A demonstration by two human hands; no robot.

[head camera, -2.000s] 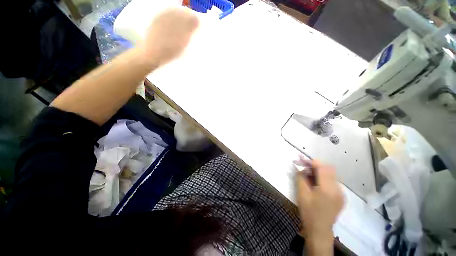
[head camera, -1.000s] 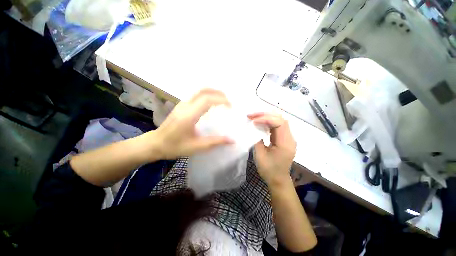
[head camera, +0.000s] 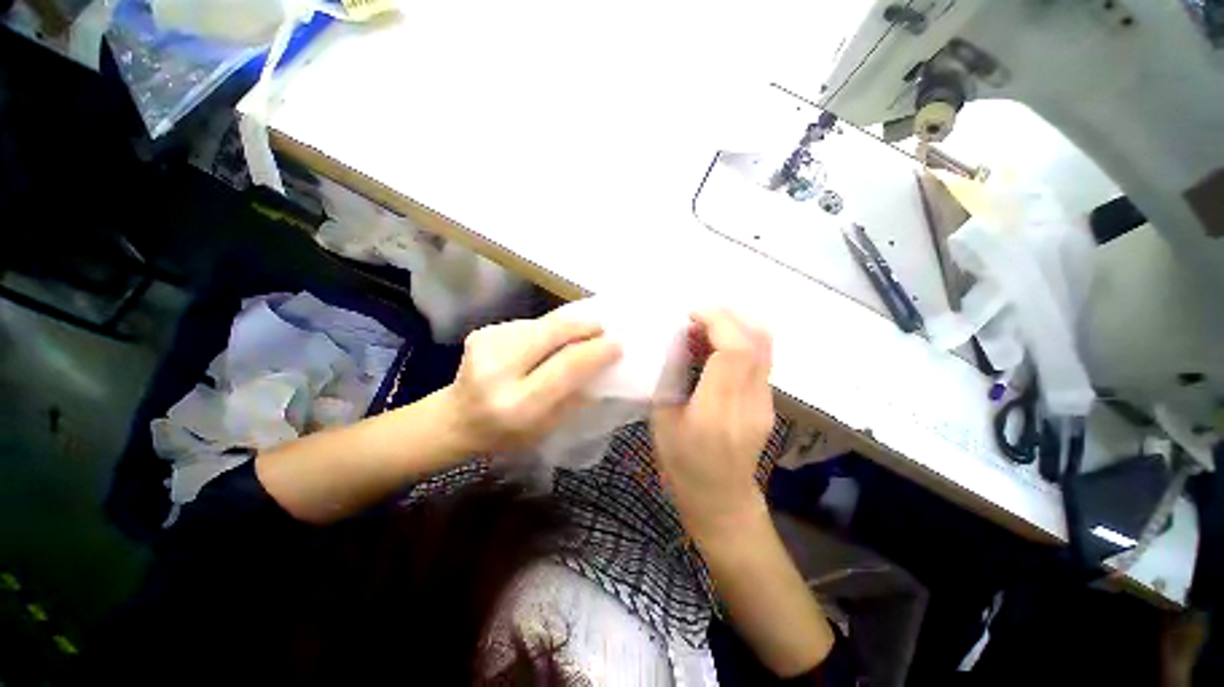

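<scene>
A sheer white garment piece (head camera: 642, 352) is held between my two hands at the table's front edge, above the checked lap. Part of it hangs below my left hand. My left hand (head camera: 530, 383) is closed on its left side. My right hand (head camera: 714, 403) pinches its right side with bent fingers. The piece is overexposed against the white table, so its outline is hard to tell.
The sewing machine's needle area (head camera: 805, 168) is at upper right. Dark thread snips (head camera: 883, 278) lie on the bed, with white strips (head camera: 1027, 302) and black-handled shears (head camera: 1036, 432) to their right. A dark blue bin of cut pieces (head camera: 289, 383) stands below left.
My left hand went from the far left of the table to the piece, and my right hand left the snips on the bed. Since then the piece is gathered smaller between my hands.
</scene>
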